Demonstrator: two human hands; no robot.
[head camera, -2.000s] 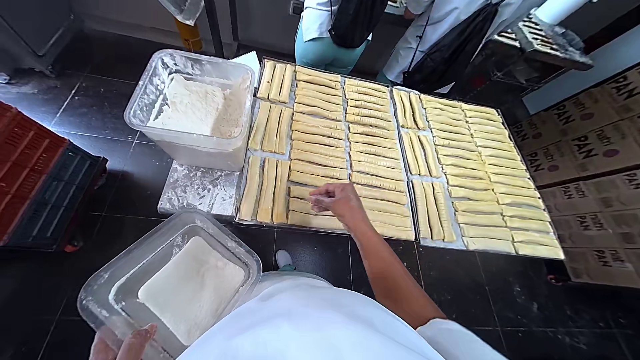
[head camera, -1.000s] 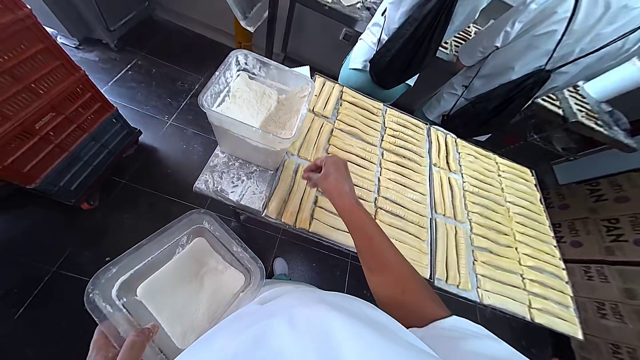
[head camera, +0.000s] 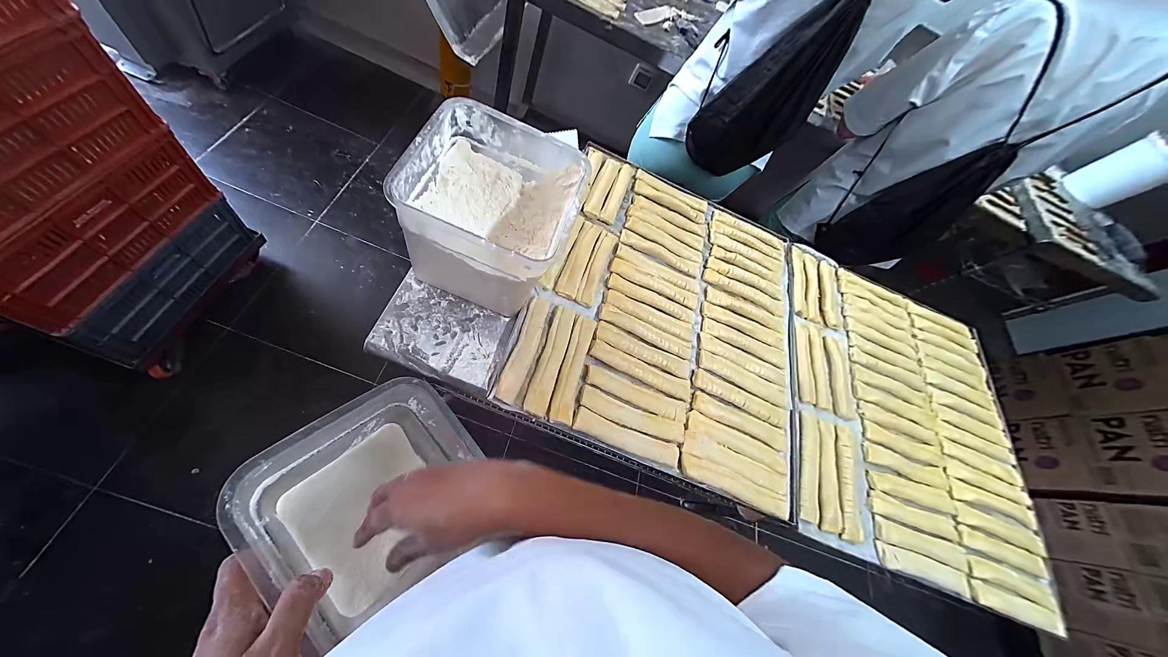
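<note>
My left hand (head camera: 265, 611) grips the near corner of a clear plastic tub (head camera: 239, 497), thumb over its rim. A flat layer of fine white powder or grains (head camera: 342, 502) covers the tub's bottom. Over it reaches my right hand (head camera: 433, 516), fingers apart and pointing down; whether the fingertips touch the contents cannot be told. On the table to the right, long strips of pale dough (head camera: 643, 333) lie in rows on two lined trays (head camera: 792, 383). A larger clear bin (head camera: 474, 274) of flour (head camera: 479, 196) stands at the table's left end.
A floured board (head camera: 433, 333) lies beneath and beside the bin. Red crates (head camera: 91, 201) on a dark wheeled crate (head camera: 169, 283) stand at left. Two people (head camera: 958, 100) in white coats with black bags are beyond the table. Cardboard boxes (head camera: 1095, 438) are stacked at right.
My right hand has moved from above the dough strips at the table's left part down over the tub. My left hand still holds the tub. The view has shifted.
</note>
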